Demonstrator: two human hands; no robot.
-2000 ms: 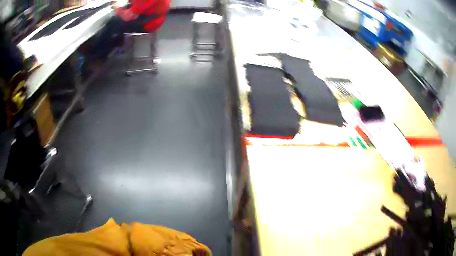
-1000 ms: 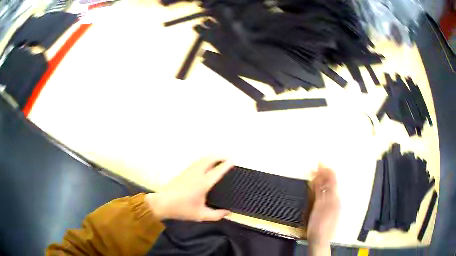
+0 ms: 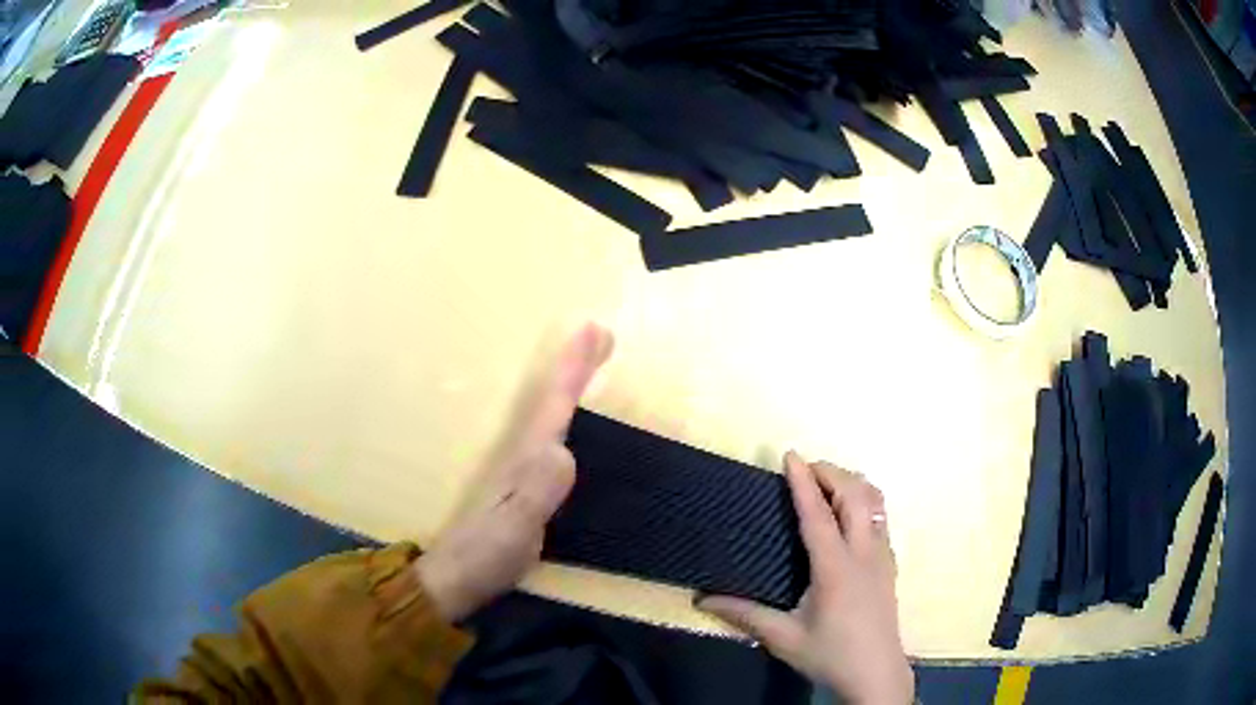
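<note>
A squared stack of short black strips (image 3: 675,510) lies at the table's near edge, its fine parallel ridges facing up. My left hand (image 3: 524,482) stands flat against the stack's left end, fingers straight and not wrapped round it. My right hand (image 3: 840,579) grips the right end, fingers on the far side and thumb on the near side. A large loose heap of black strips (image 3: 730,97) lies beyond the stack, with a few single strips at its near side.
A tape roll (image 3: 989,282) lies right of centre. Two smaller strip piles, an upper one (image 3: 1109,207) and a lower one (image 3: 1116,482), lie along the right edge. Red tape (image 3: 103,193) crosses the table at left, with dark stacked blocks (image 3: 28,248) beyond it.
The view has swung from the aisle to the table. Since a second ago my left hand has gone from gripping the stack to flat against its end; my right hand now grips its end.
</note>
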